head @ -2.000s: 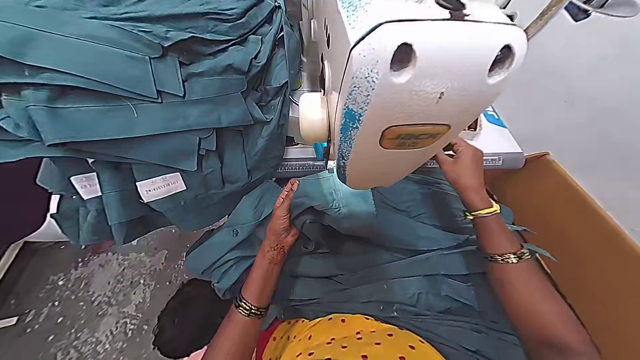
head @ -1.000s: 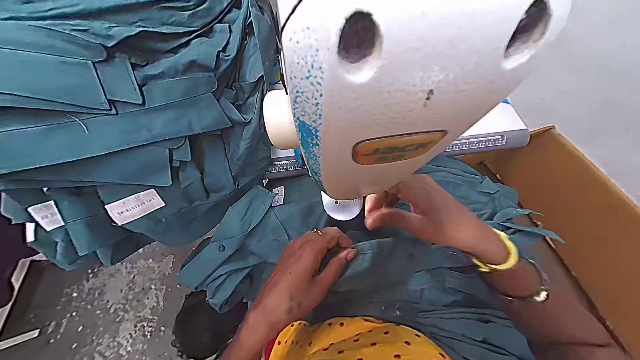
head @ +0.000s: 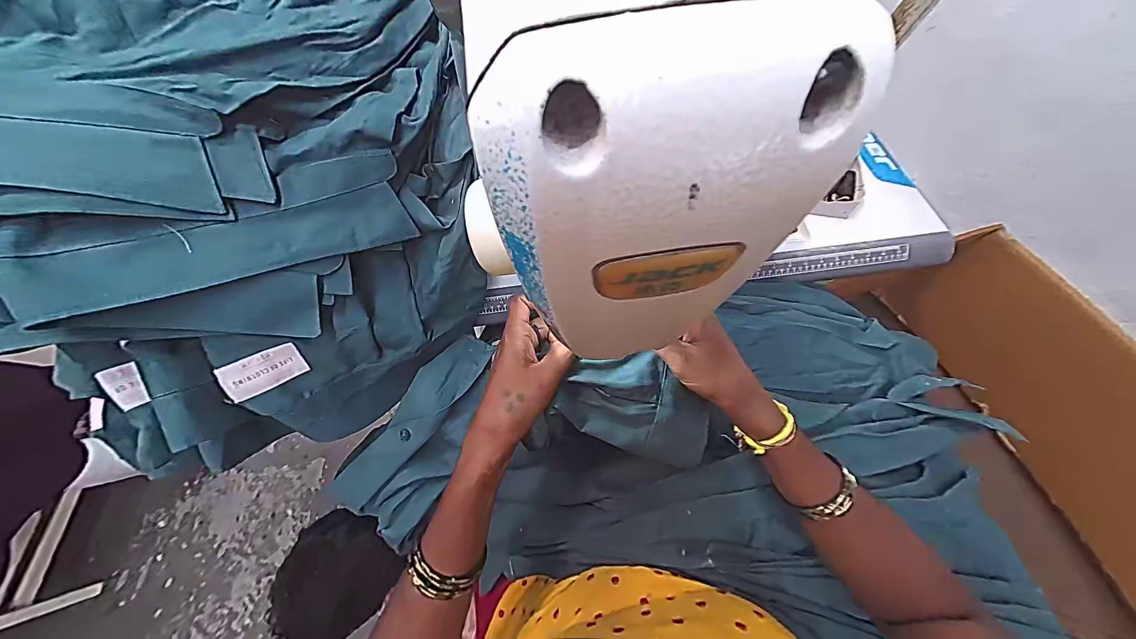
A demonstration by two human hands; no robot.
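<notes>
A white Jack sewing machine head (head: 666,195) fills the upper middle of the view and hides its needle area. Beneath its lower left edge, my left hand (head: 524,373) grips the teal cloth garment (head: 630,408), fingertips partly hidden. On the other side, my right hand (head: 710,364) pinches the same garment close under the machine head, its fingertips also partly covered. The cloth between the hands runs beneath the head. More teal fabric spreads over my lap and to the right, and a buttoned part lies left of my left wrist.
A tall stack of teal garments (head: 204,240) with white labels stands at the left. A cardboard box (head: 1029,382) borders the right side. Behind my right hand, the machine bed (head: 852,253) bears a ruler strip and a small box (head: 843,191). Speckled floor shows at lower left.
My left hand has moved up to the machine's left edge from lower on the cloth one second ago. Two seconds ago my right hand was beside the head's right side; now it holds cloth under it.
</notes>
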